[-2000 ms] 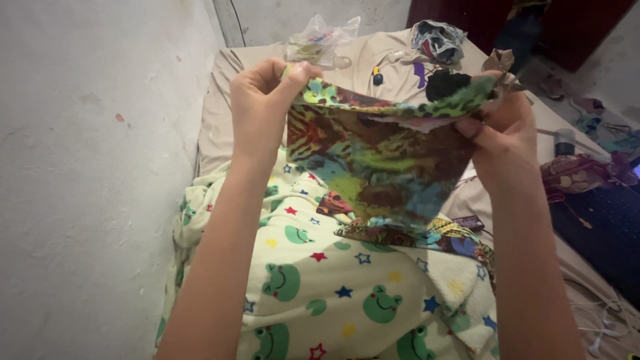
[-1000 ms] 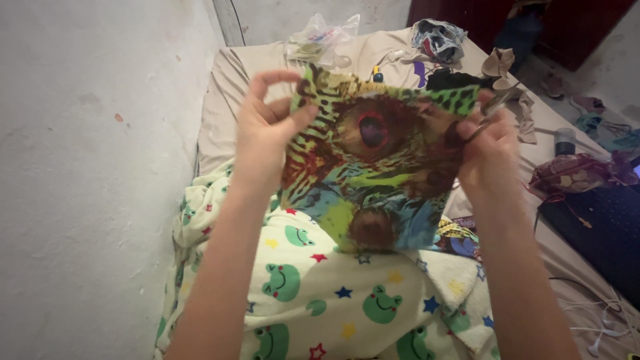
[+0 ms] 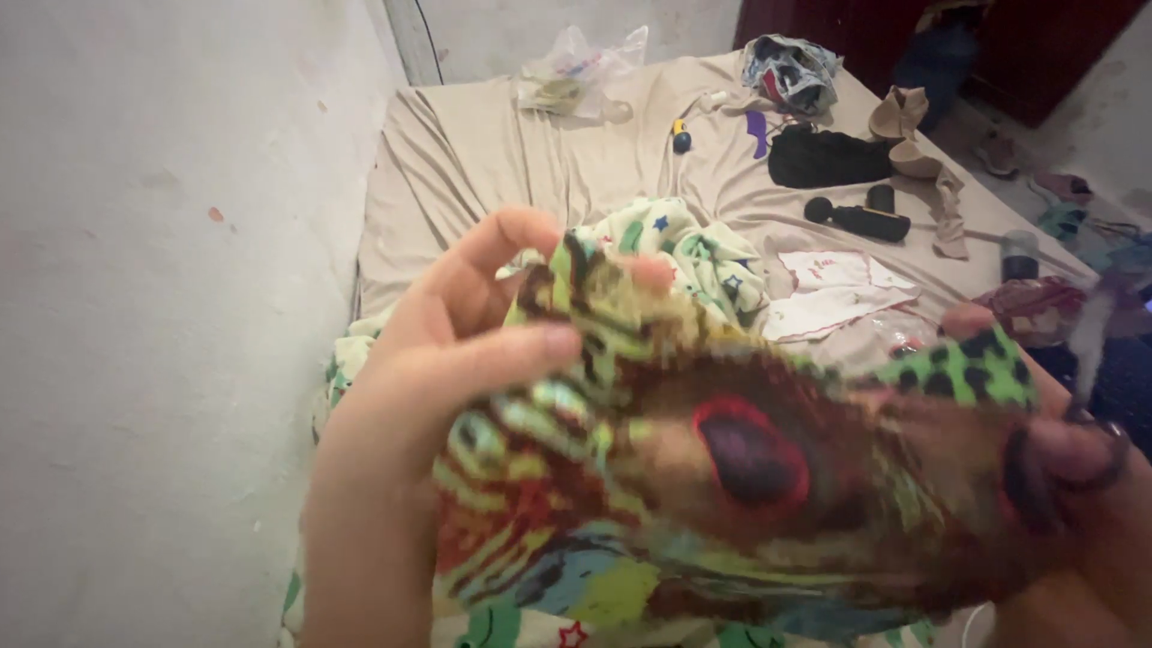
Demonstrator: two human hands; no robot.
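A multicoloured patterned cloth (image 3: 648, 450), with animal-print areas and a dark red-rimmed spot, stretches between my two hands and is blurred by motion. My left hand (image 3: 450, 342) pinches its upper left part, thumb in front and fingers behind. My right hand (image 3: 1071, 450) grips the right end, beside a green black-spotted edge; a blurred dark loop and a thin shiny object, perhaps scissors, show at its fingers. Beneath the cloth lies a cream blanket (image 3: 630, 225) printed with frogs and stars.
The bed has a beige sheet (image 3: 477, 153). On it are a clear plastic bag (image 3: 576, 81), crumpled denim (image 3: 792, 72), black cloth (image 3: 828, 157), a beige bra (image 3: 913, 157), a black handheld device (image 3: 859, 219) and white cloth (image 3: 828, 292). A wall (image 3: 180, 270) borders the left.
The cloth has turned from its darker side to a brighter printed face. Both hands keep hold of it and now appear closer to the camera and lower, with the cloth slanting down to the right.
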